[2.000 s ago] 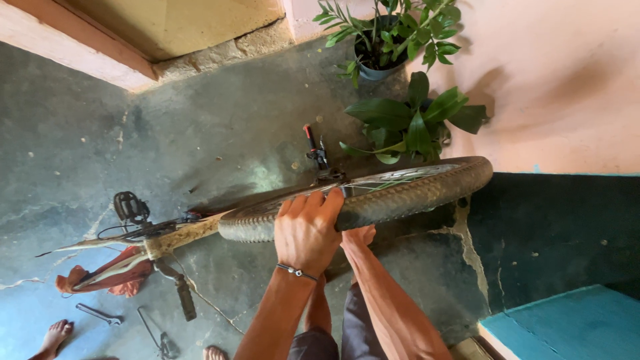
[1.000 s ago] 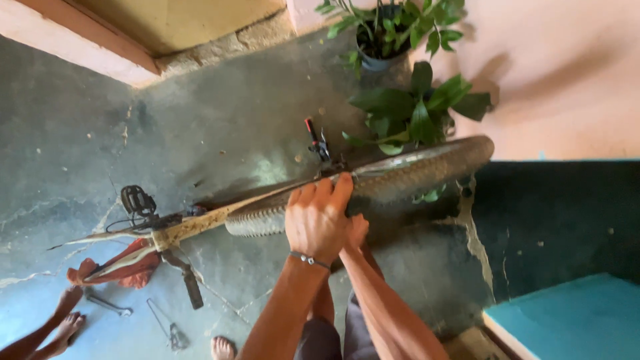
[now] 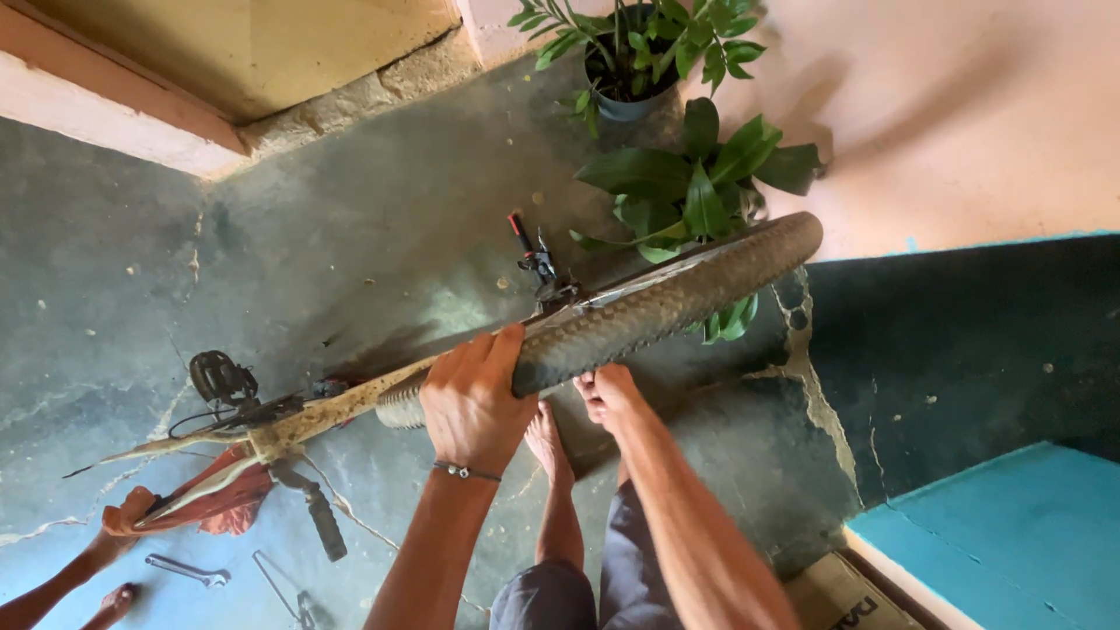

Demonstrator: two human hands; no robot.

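Observation:
A bicycle wheel with a knobby tyre [image 3: 674,297] crosses the middle of the head view, joined to a mud-stained frame [image 3: 337,407]. My left hand [image 3: 477,398], with a bracelet at the wrist, is closed over the tyre and the part beside it; its fingertips are hidden. Just under the tyre's lower side is my right hand [image 3: 608,394], fingers curled; whether it grips anything is unclear. A handlebar grip with a brake lever [image 3: 529,249] sticks out beyond the wheel. Near the pedal [image 3: 223,376], another person's hand [image 3: 129,514] holds a reddish cloth [image 3: 232,490] around a frame tube.
An adjustable wrench [image 3: 188,570] and another metal tool [image 3: 284,591] lie on the cracked floor at lower left. A potted plant [image 3: 630,105] and a broad-leaved plant [image 3: 691,188] stand by the wall. At lower right are a blue-topped ledge [image 3: 997,534] and a cardboard box [image 3: 844,595].
My right hand has moved right, away from my left hand, to below the tyre. The other person's hand now holds the cloth. My bare foot has come into view between my arms.

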